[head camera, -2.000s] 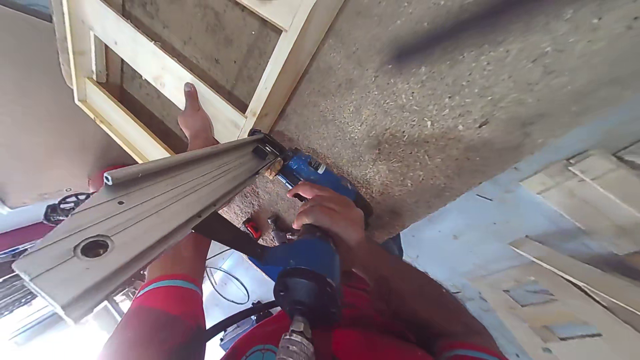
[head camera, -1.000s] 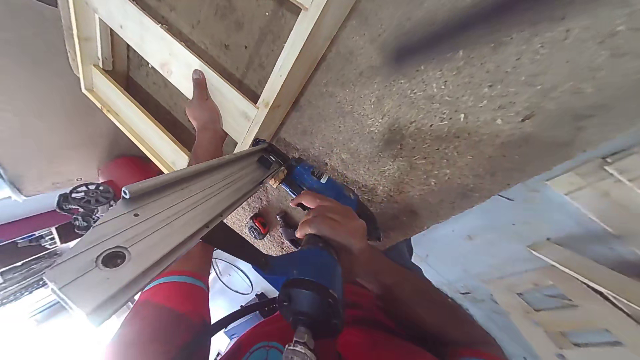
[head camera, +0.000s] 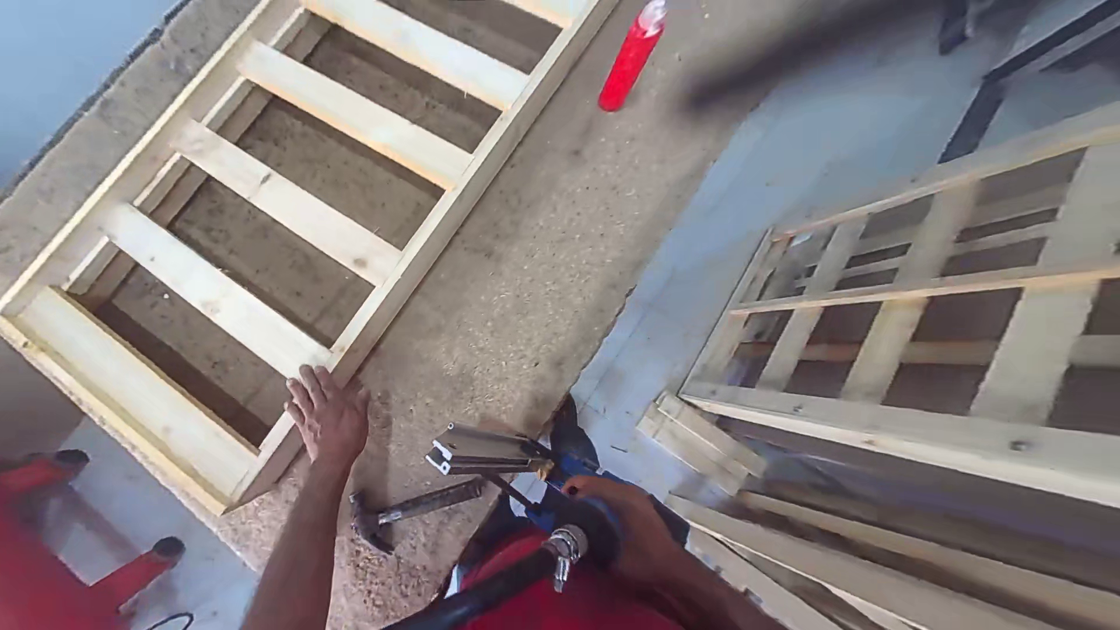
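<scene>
My left hand (head camera: 328, 416) rests with spread fingers on the near side rail of a slatted wooden frame (head camera: 429, 254), at the end of one slat. The frame lies on a rough, speckled work surface (head camera: 490, 350). My right hand (head camera: 617, 512) is closed around the handle of a blue pneumatic nailer (head camera: 573, 494), held low in front of my body. The nailer's metal magazine (head camera: 486, 451) points left, and a black air hose (head camera: 490, 586) is clamped to the tool. A hammer (head camera: 420, 507) lies on the work surface between my two hands.
A red bottle (head camera: 626, 66) lies at the far part of the work surface. To the right, beyond its edge, are another slatted wooden frame (head camera: 910, 289) and loose wooden boards (head camera: 840, 542). A red object with dark-tipped legs (head camera: 96, 560) is at lower left.
The view has swung widely, showing more of the frame. The nailer's magazine, large across the earlier view, is now lower and farther from my left hand. My left hand stays on the frame.
</scene>
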